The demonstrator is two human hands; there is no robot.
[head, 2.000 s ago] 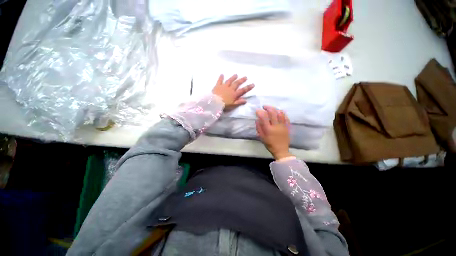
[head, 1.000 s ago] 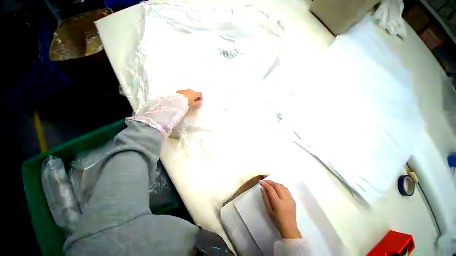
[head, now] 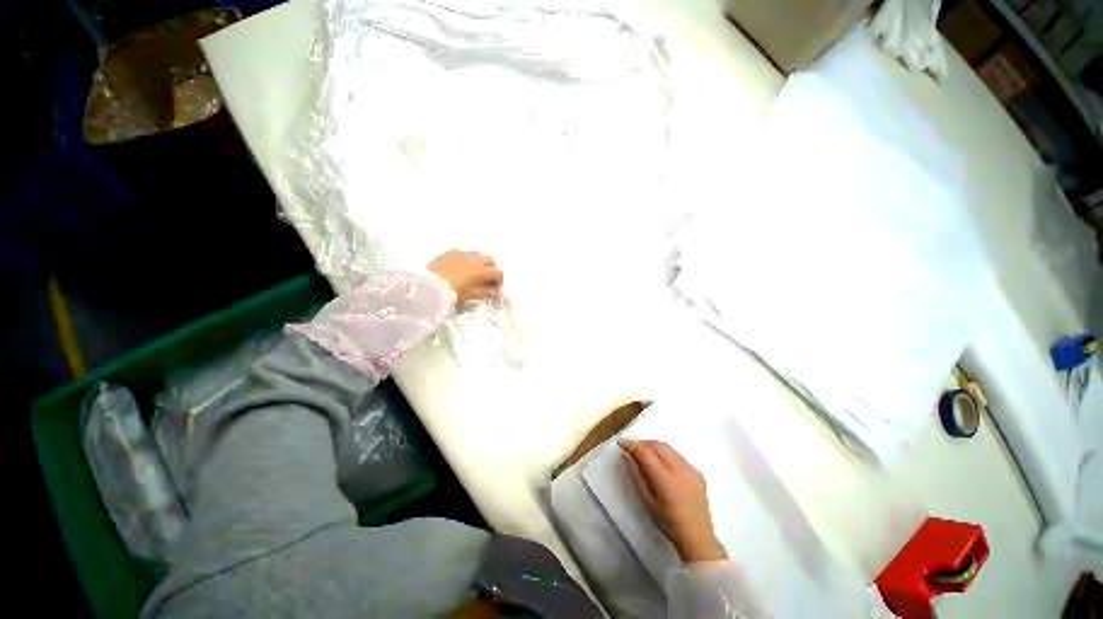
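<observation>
The clear plastic bags (head: 484, 133) lie in a glossy heap on the table's left part. My left hand (head: 466, 278) is at the heap's near edge, fingers curled on the crinkled plastic. The wrapped bag (head: 605, 520), in white tissue paper, lies at the table's near edge, with brown fabric (head: 608, 435) showing at its open end. My right hand (head: 675, 498) rests on the wrapping, fingertips at the paper's edge near that end; whether it grips the paper is unclear.
A green crate (head: 61, 453) with plastic-wrapped pieces stands lower left. A large tissue paper stack (head: 847, 242) lies beyond the plastic. A dark tape roll (head: 959, 412), red dispenser (head: 931, 568) and long white roll (head: 1028, 423) are right. A cardboard box (head: 798, 30) stands at the far edge.
The view has swung left since the oldest frame. My left hand has gone from the wrapping to the plastic, and lately pulled slightly nearer. My right hand has stayed on the wrapping.
</observation>
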